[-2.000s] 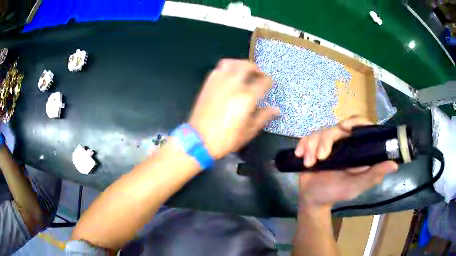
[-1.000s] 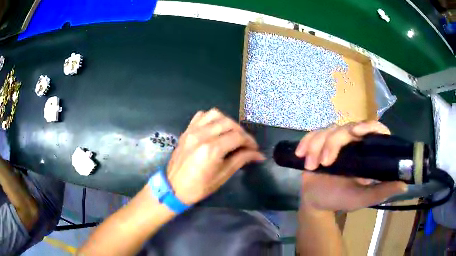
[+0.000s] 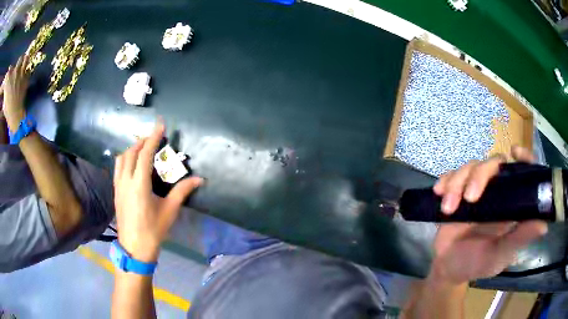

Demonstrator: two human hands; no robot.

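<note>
My left hand (image 3: 146, 193), with a blue wristband, is open beside a white plastic housing (image 3: 170, 164) at the bench's near left, thumb and fingers apart around it. Brassy metal shows inside the housing. My right hand (image 3: 476, 218) holds the black electric screwdriver (image 3: 486, 196) level, its thin bit pointing left over the bench. A loose cluster of tiny dark screws (image 3: 283, 157) lies between my hands. Three more white housings (image 3: 137, 88) lie further back on the left.
A cardboard tray (image 3: 398, 118) of tiny blue-white pieces stands at the right. Brassy contacts (image 3: 70, 62) lie at the far left, beside another worker's hand (image 3: 15, 93) and arm. A green conveyor belt (image 3: 492, 37) runs behind a pale edge. A black cord trails at the lower right.
The view has shifted left. My left hand has moved from near the tray and the screws to the nearest housing and opened. My right hand still holds the screwdriver.
</note>
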